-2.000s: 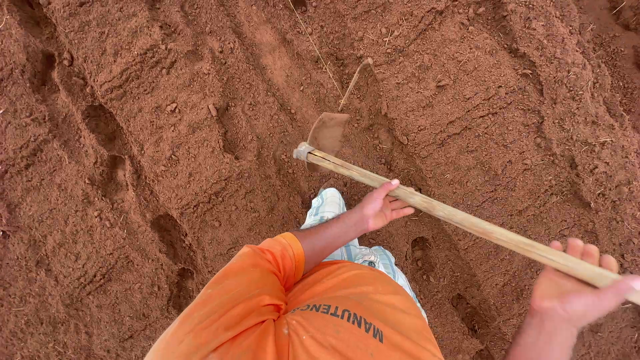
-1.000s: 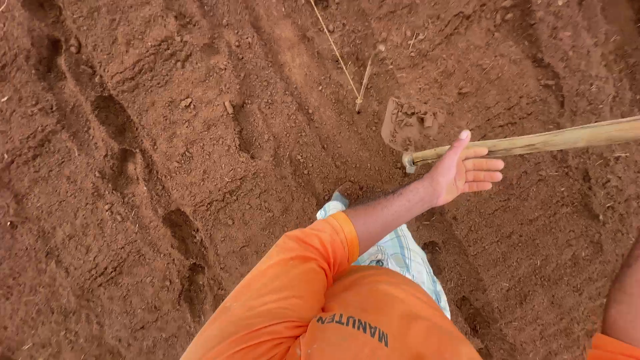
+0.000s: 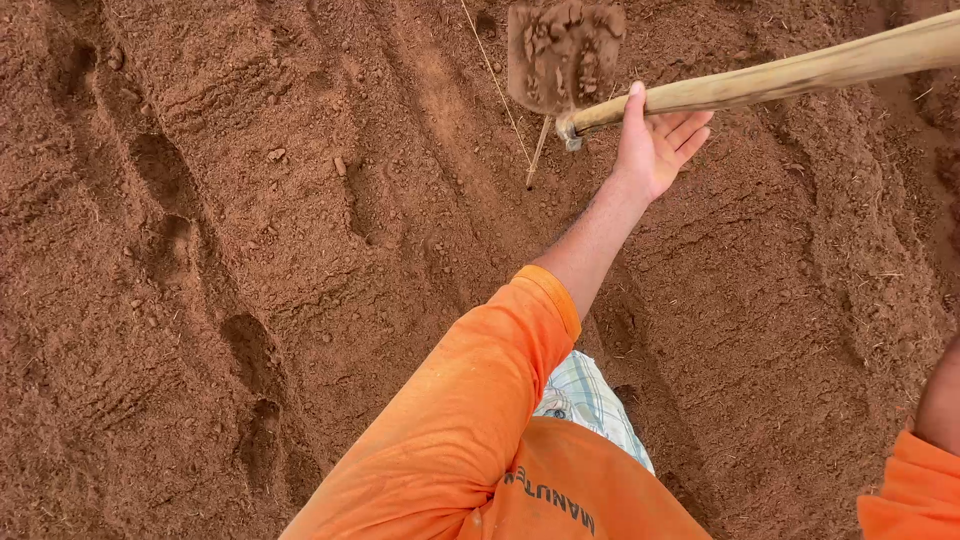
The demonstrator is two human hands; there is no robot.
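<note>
A hoe's wooden handle (image 3: 780, 75) runs from the upper right edge toward the top middle. Its metal blade (image 3: 566, 56), caked with red soil, is raised at the top. My left hand (image 3: 660, 146) is under the handle close to the blade end, fingers extended and spread, thumb up against the wood; it supports the handle without wrapping around it. Of my right arm only a part near the elbow shows at the right edge, so my right hand is out of view.
Loose red-brown soil (image 3: 412, 315) with ridges and furrows lies all around. A short stick (image 3: 538, 150) stands in the ground below the blade, with a thin string (image 3: 499, 86) running from it to the top edge. Hollows like footprints (image 3: 251, 352) line the left side.
Two seconds ago both hands were on the handle, low across the front. The right hand has left the view. The blade has risen over the stick, and the left hand has moved up and right.
</note>
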